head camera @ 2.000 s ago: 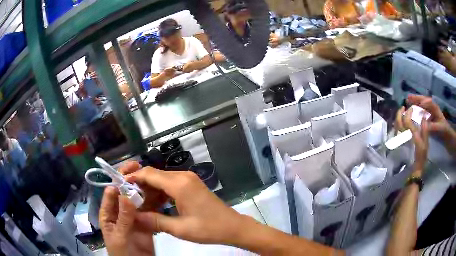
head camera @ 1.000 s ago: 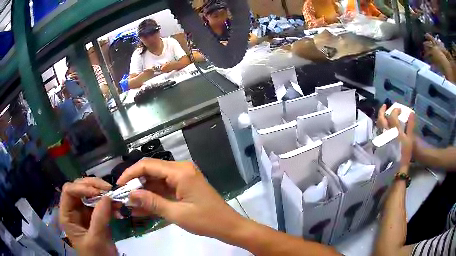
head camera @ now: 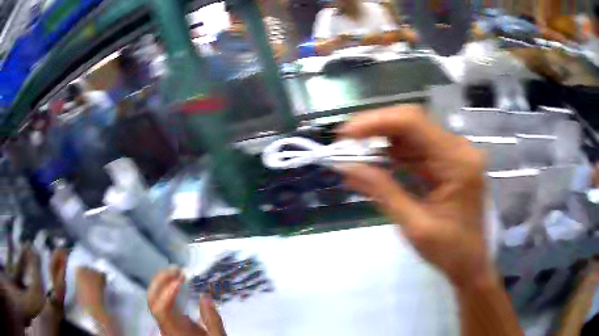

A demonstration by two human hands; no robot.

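Note:
The frame is blurred by motion. My right hand (head camera: 420, 184) is raised at centre right and pinches a white looped cable (head camera: 299, 152) between thumb and fingertips; the loops stick out to the left. My left hand (head camera: 180, 305) is low at the bottom left, cut off by the lower edge, fingers apart, beside a loose pile of small dark parts (head camera: 233, 277) on the white tabletop (head camera: 341, 282). Nothing clear shows between its fingers.
Open white cartons (head camera: 525, 177) stand at the right, and tall pale cartons (head camera: 125, 243) lean at the left. Other people's hands (head camera: 33, 282) show at the bottom left. A green metal post (head camera: 223, 157) stands behind the bench. A person in white (head camera: 354, 23) sits across the belt.
The view has swung left. My hands have parted: my right hand keeps the cable, raised, while my left hand has let go and moved down beside the dark parts.

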